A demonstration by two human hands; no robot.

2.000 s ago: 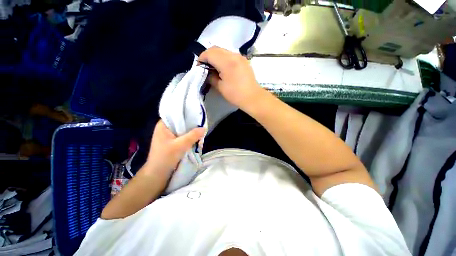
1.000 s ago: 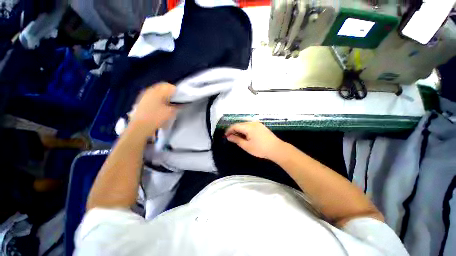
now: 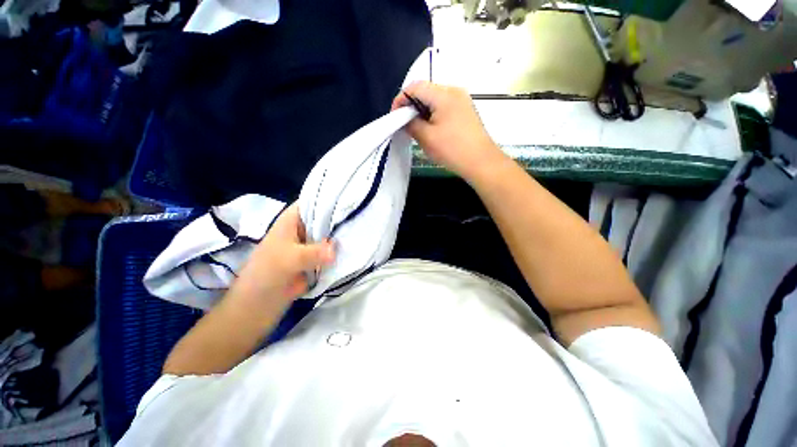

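Observation:
A light-grey panel (image 3: 354, 179) with dark seam lines is stretched between my two hands, above my lap. My left hand (image 3: 284, 257) grips its lower part, and a loose grey fold hangs left of that hand over the blue basket. My right hand (image 3: 446, 122) pinches its upper end by the table's front edge; a small dark piece shows at the fingertips, and I cannot tell what it is. The navy garment body (image 3: 288, 87) spreads beyond the panel at the upper left.
Black-handled shears (image 3: 620, 92) lie on the sewing machine bed. The white table (image 3: 559, 122) has a green front edge. Grey cloth with black stripes (image 3: 699, 262) hangs at the right. A blue plastic basket (image 3: 144, 323) stands at the left.
A second ago my right hand was empty near the table edge and my left was farther up and left. Now both hold the panel, drawn taut between them.

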